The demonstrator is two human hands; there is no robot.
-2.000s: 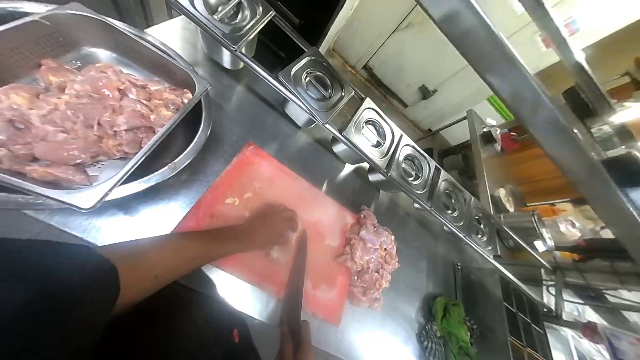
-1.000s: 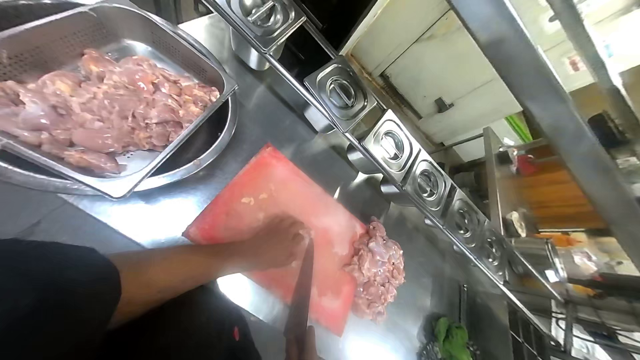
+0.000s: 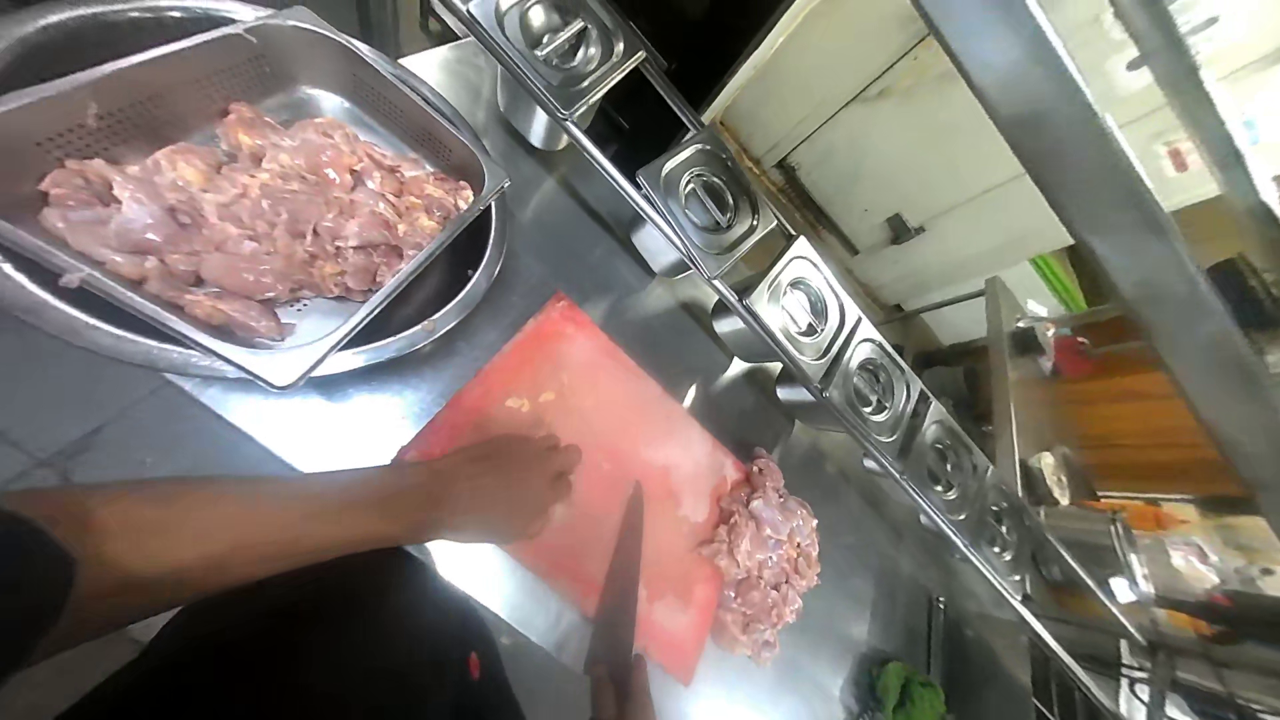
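Note:
My left hand (image 3: 515, 487) rests low over the red cutting board (image 3: 600, 400), fingers curled; whether anything is under them is hidden. At the bottom edge my right hand (image 3: 620, 690) grips a kitchen knife (image 3: 622, 580), its blade lying over the board and its tip pointing away from me. Small yellowish scraps lie on the board beyond my left hand. A pile of cut raw meat (image 3: 765, 560) sits at the board's right edge, partly on the steel counter. More raw meat pieces (image 3: 300, 210) fill a perforated steel pan (image 3: 240, 360) at the upper left.
The perforated pan sits on a large round metal basin (image 3: 470, 290). A rail of lidded steel containers (image 3: 800, 305) runs diagonally behind the board. Green leaves (image 3: 908, 690) lie at the bottom right of the steel counter (image 3: 860, 560). Metal shelf posts (image 3: 1110, 200) stand at the right.
My left hand has drawn back from the knife, toward the left, leaving a gap between them. The knife stays in my right hand. The view has shifted somewhat.

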